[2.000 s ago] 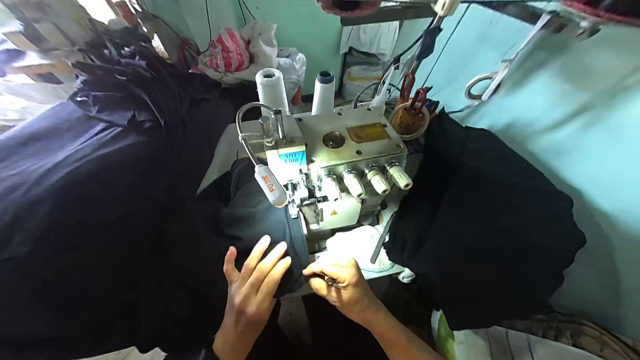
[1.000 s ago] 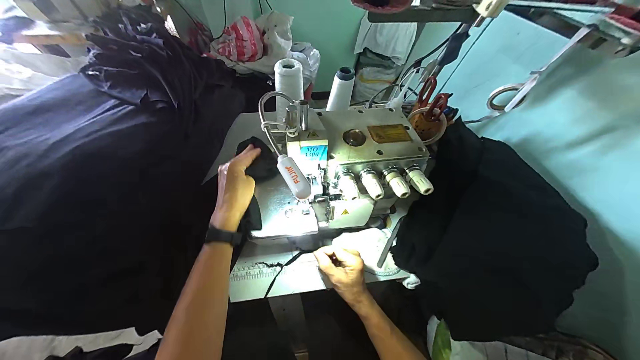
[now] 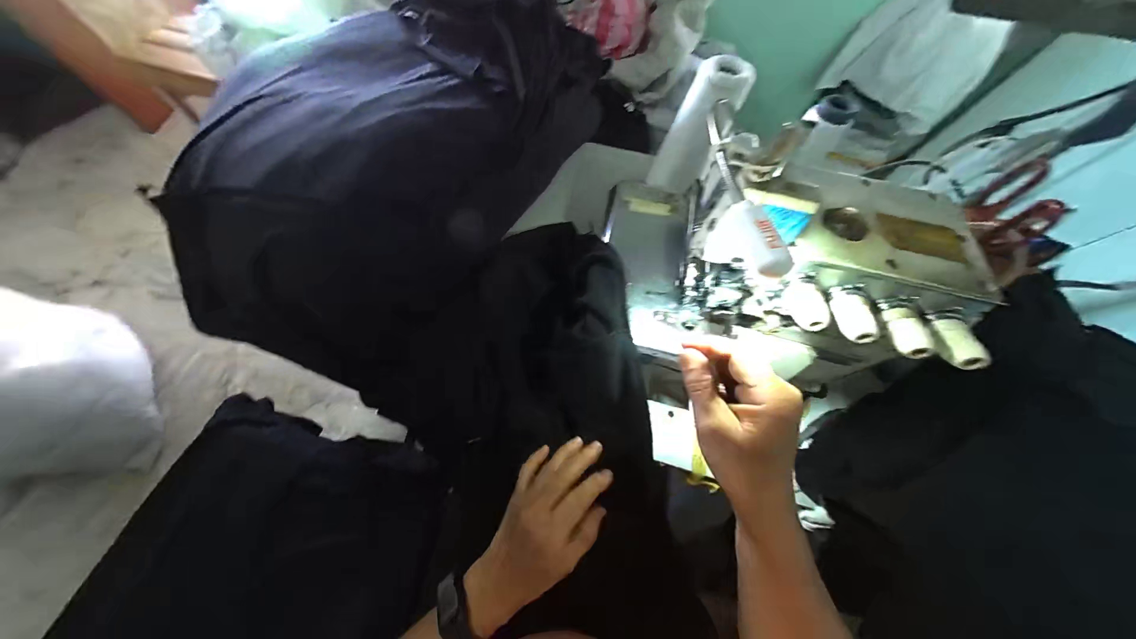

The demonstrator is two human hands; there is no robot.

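Note:
An overlock sewing machine (image 3: pixel 887 231) with a lit work lamp (image 3: pixel 761 240) and several white tension knobs stands at the upper right. My left hand (image 3: pixel 555 510), with a dark band at the wrist, lies spread on black fabric (image 3: pixel 568 355) that runs up along the machine's left side. My right hand (image 3: pixel 737 399) is raised just in front of the machine's lit needle area, its fingers curled with thumb and forefinger together. Whether something thin is pinched there cannot be made out. The needle is hard to see in the glare.
A big heap of dark fabric (image 3: pixel 337 195) fills the upper left, and more black cloth (image 3: pixel 994 479) lies at the right. White thread cones (image 3: pixel 701 124) stand behind the machine. Red-handled scissors (image 3: pixel 1021 213) are at its right. A white bundle (image 3: pixel 71 390) rests at the far left.
My left hand has come back from beside the machine onto black fabric nearer me. Black fabric now lies along the machine's left side. The view has swung left and closer.

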